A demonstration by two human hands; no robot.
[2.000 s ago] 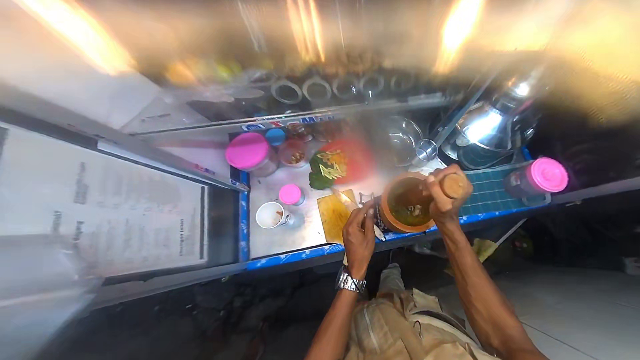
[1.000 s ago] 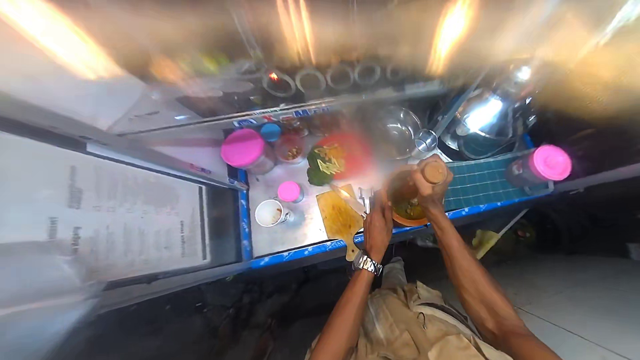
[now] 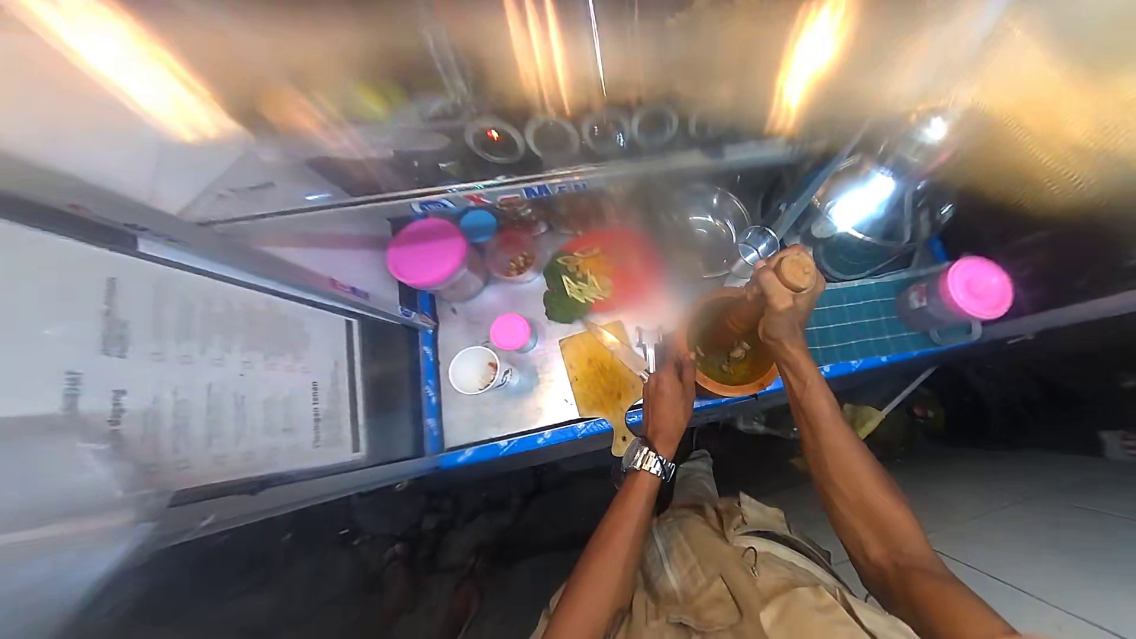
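My right hand (image 3: 786, 297) is closed around a wooden pestle (image 3: 796, 271), whose lower end is inside a clay-coloured mortar bowl (image 3: 735, 388). Some greenish-brown food in liquid lies in the bowl. At the bowl's left side rests my left hand (image 3: 669, 399), a metal watch on its wrist; its fingers are partly hidden, so its hold on the rim is unclear. Just left of that hand, a knife (image 3: 619, 349) lies over a yellow cutting board (image 3: 596, 373), with a metal fork-like utensil (image 3: 650, 346) close by. Behind the board, a red plate (image 3: 626, 266) bears shredded food and green leaves.
Pink-lidded jars (image 3: 427, 254) (image 3: 511, 332) and a white cup (image 3: 474, 370) stand on the left. A glass bowl (image 3: 710, 226) and a metal cup (image 3: 758, 244) are behind the mortar. Right are a teal checked mat (image 3: 856, 327), a pink-lidded pitcher (image 3: 976, 288) and a shiny metal pot (image 3: 861, 200).
The pestle in my right hand has shifted and tilted over the mortar. My left hand has moved a little at the mortar's left side.
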